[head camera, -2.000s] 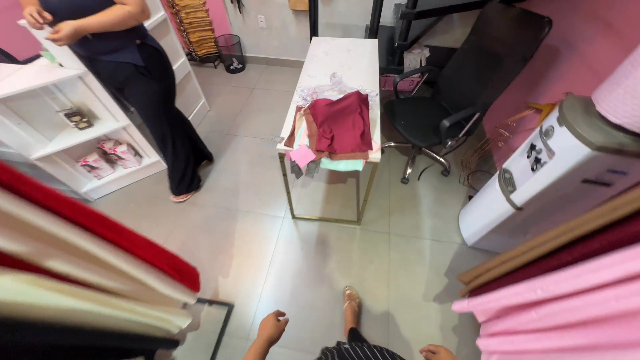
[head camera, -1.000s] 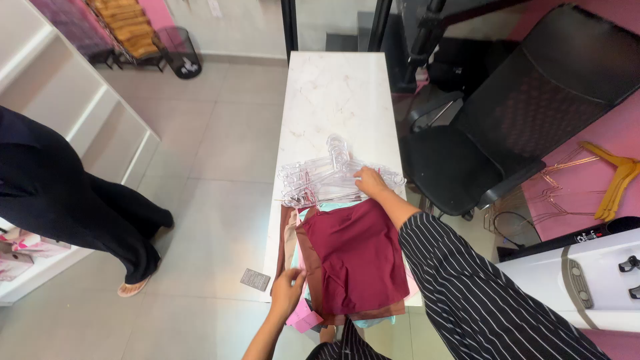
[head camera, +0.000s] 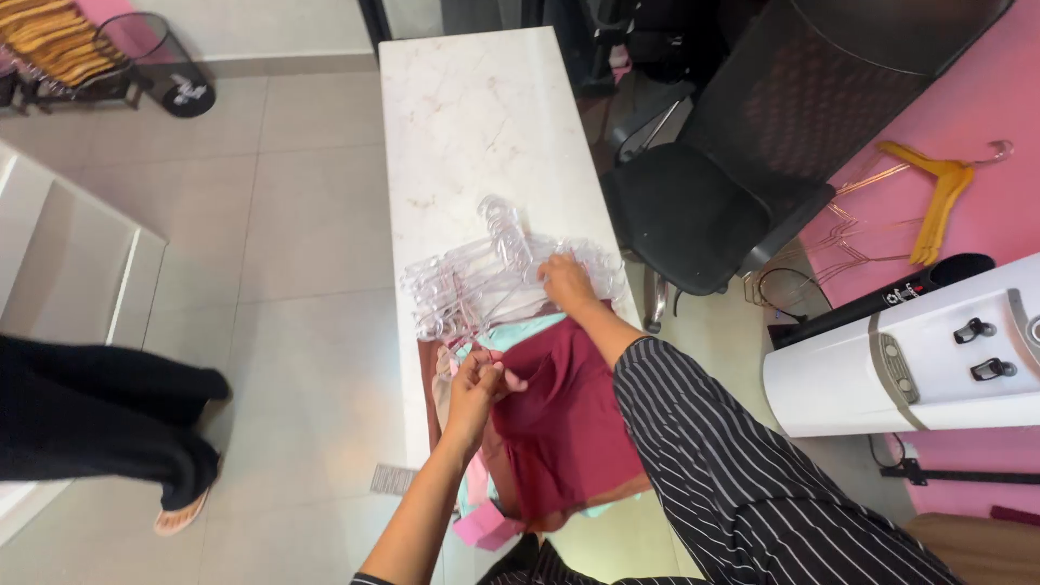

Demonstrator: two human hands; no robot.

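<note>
A pile of clear plastic hangers lies across the white marble-look table. My right hand rests on the right part of that pile, its fingers among the hangers. Below it, a dark red garment lies on top of brown, mint and pink garments. My left hand is at the upper left edge of the dark red garment, fingers bent; whether it pinches the cloth or a strap cannot be told. A pink tag hangs at the table's near end, and a grey printed tag sticks out past the left edge.
A black office chair stands close on the right, before a white water dispenser and yellow hangers. To the left are a person's black trouser legs, a white shelf unit and a mesh bin.
Two seconds ago the table was farther off and my hands were low in view, away from it. Since one second ago, my left hand has moved up along the dark red garment, toward the hangers.
</note>
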